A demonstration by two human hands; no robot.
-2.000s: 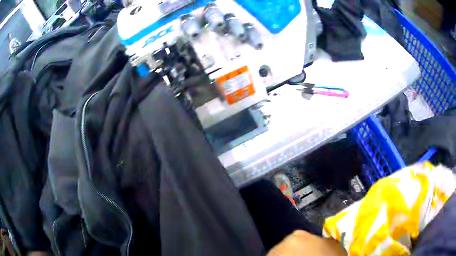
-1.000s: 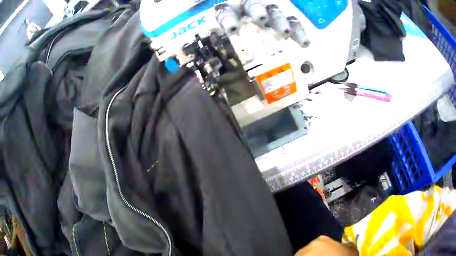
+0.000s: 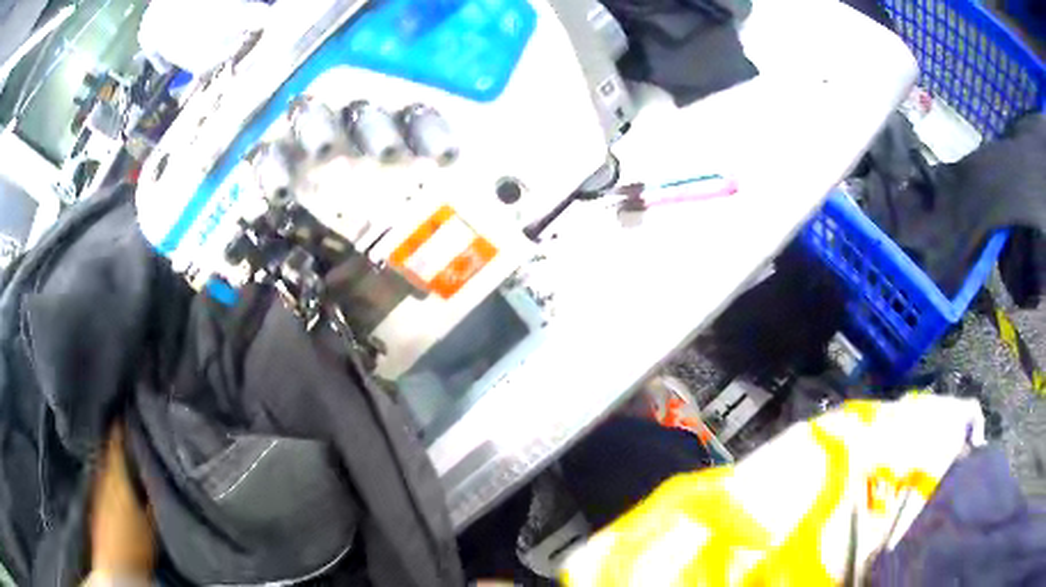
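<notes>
The dark garment (image 3: 258, 378) lies heaped left of and below the overlock machine (image 3: 379, 172), and one edge runs up beside the needle area (image 3: 293, 275). A grey panel with a light stitch line shows on it. My left hand (image 3: 121, 516) is bare, at the lower left, reaching up between the garment's folds; its fingers are hidden in the cloth. Only a sliver of skin, seemingly my right hand (image 3: 493, 582), shows at the bottom edge, too little to tell its grip.
Thread snips (image 3: 682, 193) lie on the white table (image 3: 688, 275) right of the machine. Dark cut pieces (image 3: 688, 52) lie behind them. Blue crates (image 3: 877, 281) holding dark cloth stand at the right. Yellow and white cloth (image 3: 757, 505) is at the lower right.
The view has turned and shifted. My left hand has come into view among the folds. The garment's folds have changed, and the long zip no longer shows. The hand at the bottom has nearly left the picture.
</notes>
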